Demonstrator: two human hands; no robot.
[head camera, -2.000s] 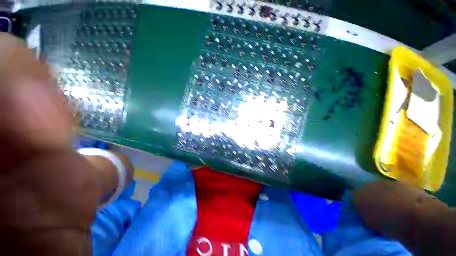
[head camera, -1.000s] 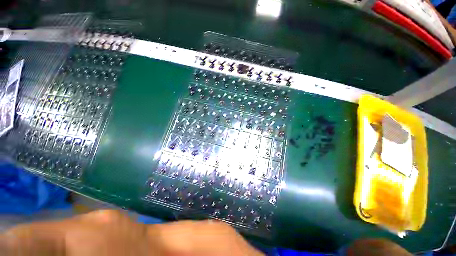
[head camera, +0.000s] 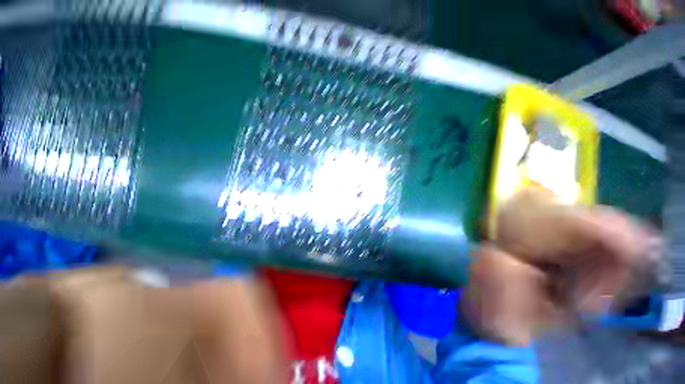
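My right hand (head camera: 556, 262) is blurred at the lower right, over the near end of the yellow bin (head camera: 589, 150). Its fingers are bent; what it holds, if anything, cannot be made out. My left hand (head camera: 150, 326) is large, blurred and cut off by the bottom left edge; its fingertips cannot be read. The yellow bin holds white and grey pieces; its near part is hidden by my right hand. A clear blister tray (head camera: 300, 161) with rows of small dark components lies in the middle, with strong glare on it.
More clear trays (head camera: 82, 127) lie at the left. Dark specks (head camera: 445, 146) are scattered between the middle tray and the bin. A white strip (head camera: 466, 71) crosses the green surface (head camera: 199, 127) behind. A grey post (head camera: 616, 64) stands behind the bin.
My right hand has come up from the bottom edge to the near end of the bin. My left hand stays low at the left. The view has shifted and is blurred.
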